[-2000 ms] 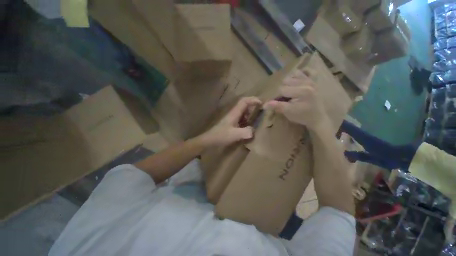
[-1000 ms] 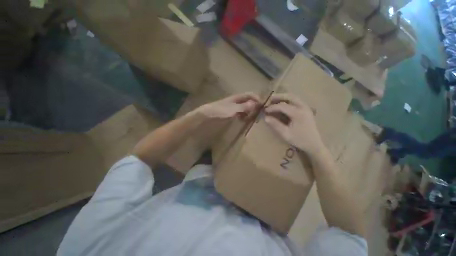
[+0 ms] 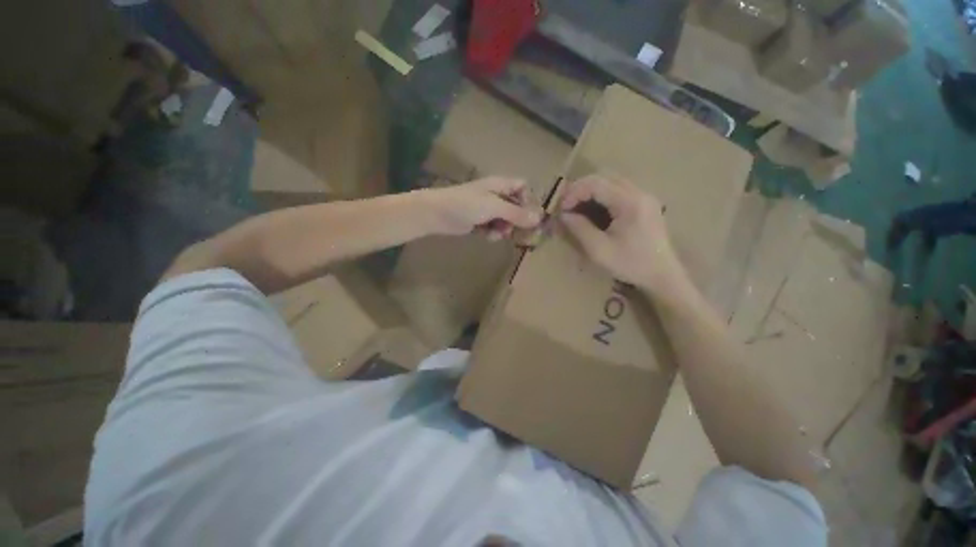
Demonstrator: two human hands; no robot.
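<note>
A brown shipping carton (image 3: 567, 363) stands against the wearer's front, with black letters partly hidden by my right arm. Its flaps meet at a dark narrow seam running up the carton. My left hand (image 3: 494, 211) is at the left side of the seam, thumb and fingers pinched on the flap edge. My right hand (image 3: 615, 221) is on the right side, thumb and forefinger pinched at the same edge. The fingertips of both hands nearly touch. Any small thing between them is too blurred to tell.
A red part (image 3: 500, 34) with a dark fork lies beyond the carton. Flat cardboard sheets (image 3: 813, 310) lie to the right. Brown boxes (image 3: 787, 48) stand at the upper right. More brown cartons are at left. Paper scraps lie on the green floor.
The two flap edges have come together and the seam is narrower. My left hand and forearm have turned flatter, staying at the seam. The view has shifted, showing more cardboard at right.
</note>
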